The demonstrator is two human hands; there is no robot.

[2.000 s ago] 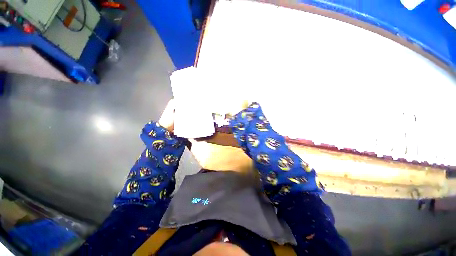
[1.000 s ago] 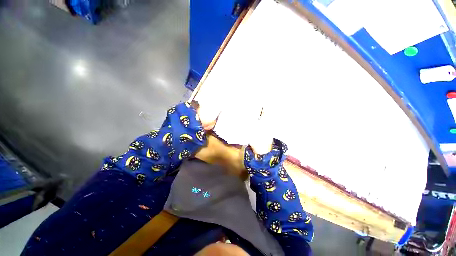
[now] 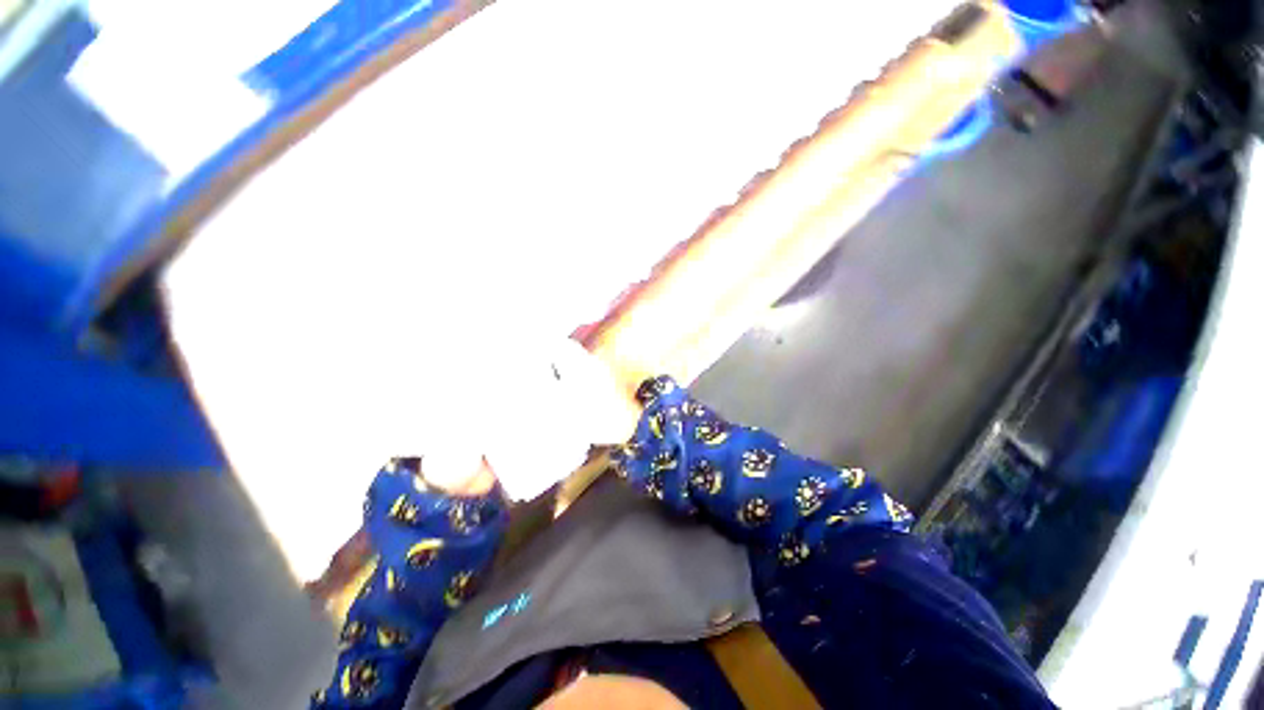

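Note:
A pale cut piece (image 3: 543, 423) lies between my hands at the near edge of the glaring white work board (image 3: 361, 250), its outline mostly washed out. My left hand (image 3: 460, 476) is at the piece's left side, partly visible past the blue patterned sleeve, and its fingers are lost in glare. My right hand (image 3: 620, 409) is at the piece's right side, almost wholly washed out beyond its sleeve. The piece overhangs the maroon edge near my grey apron. Whether the fingers close on it is hard to see.
The wooden bed edge (image 3: 818, 180) runs to the upper right, ending by a blue bin (image 3: 966, 128). Blue machine body (image 3: 104, 375) stands at left. Grey floor (image 3: 901, 305) lies right of the bed, with a long white table (image 3: 1178, 486) beyond it.
The view has swung right along the bed, bringing the bin and white table into view. The pale piece, earlier held up at the board's left end, now lies between my hands at the near edge.

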